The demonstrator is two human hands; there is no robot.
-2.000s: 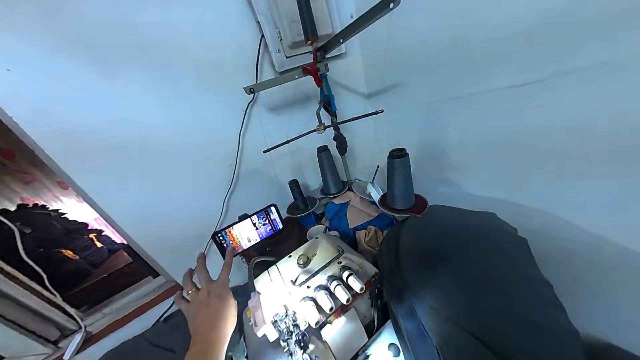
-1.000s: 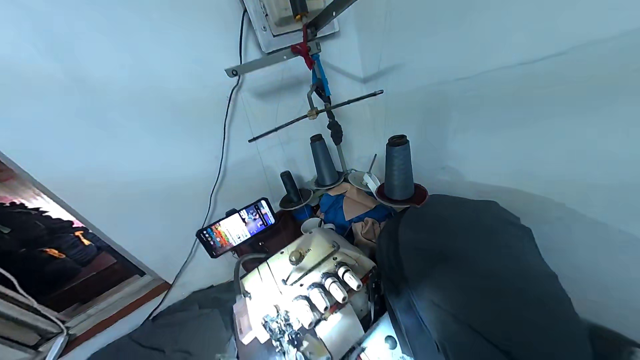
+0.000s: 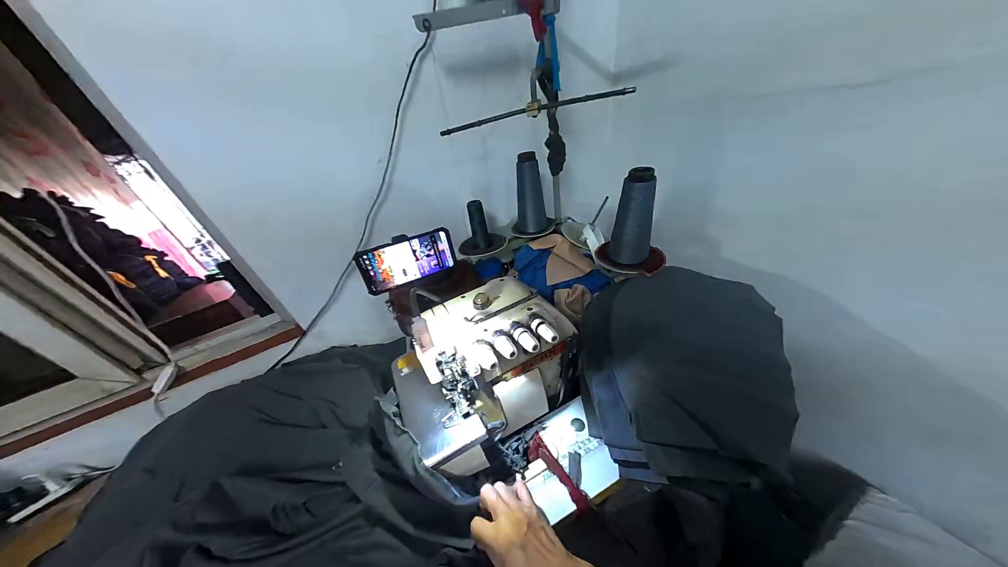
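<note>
My right hand (image 3: 516, 526) is at the bottom centre, fingers bent, by the edge of the dark grey cloth (image 3: 299, 465) and the front of an overlock sewing machine (image 3: 488, 315). Whether the fingers grip the cloth cannot be told. My left hand is out of view. The lamp-lit machine shows its needle and presser foot area (image 3: 457, 386) and several white tension dials (image 3: 524, 337). Dark cloth spreads left of the machine, and a dark grey piece (image 3: 693, 370) is heaped to its right. A dark red strip (image 3: 559, 472) lies across the white machine base (image 3: 583, 445).
A lit phone (image 3: 405, 260) stands behind the machine. Thread cones (image 3: 632, 216) and blue and tan cloth scraps (image 3: 555, 264) are near the wall. Above them is a thread stand rod (image 3: 539, 112). A cable (image 3: 386, 165) hangs down the wall; a window opening (image 3: 157, 236) is at left.
My left hand, near the phone in the oldest frame, has gone out of view. My right hand has come into view at the bottom. Dark cloth now covers more of the lower left. The view has shifted.
</note>
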